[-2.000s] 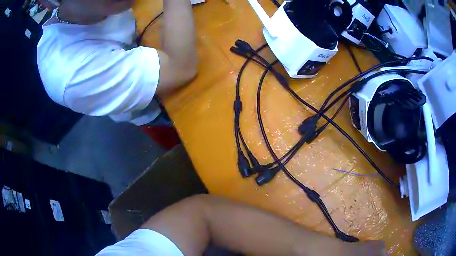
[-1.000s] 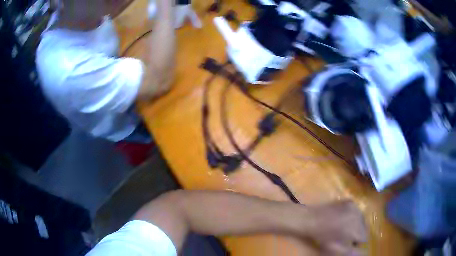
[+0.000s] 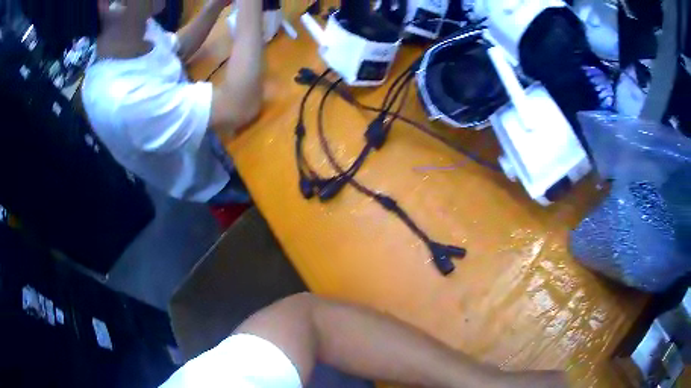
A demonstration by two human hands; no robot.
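My left hand (image 3: 544, 379) is at the bottom edge, over the bench, mostly cut off; whether it holds anything cannot be told. My right hand is out of the picture. A white camera housing with an antenna (image 3: 542, 144) lies on the bench, right of centre. A housing with a round black inside (image 3: 464, 79) is beside it. Another white housing with an antenna (image 3: 362, 54) is at the top. Black pigtail cables (image 3: 386, 201) with chunky connectors lie in loops on the orange bench.
A clear plastic bag of small grains (image 3: 633, 216) lies at the right. More white and black units (image 3: 549, 38) are piled at the top right. A person in a white shirt (image 3: 151, 114) sits at the left. The orange bench's edge (image 3: 282, 241) runs diagonally.
The view has shifted, so the units and cables sit higher and farther left, and more of the bag shows. My left hand came farther into view, then dropped to the bottom edge.
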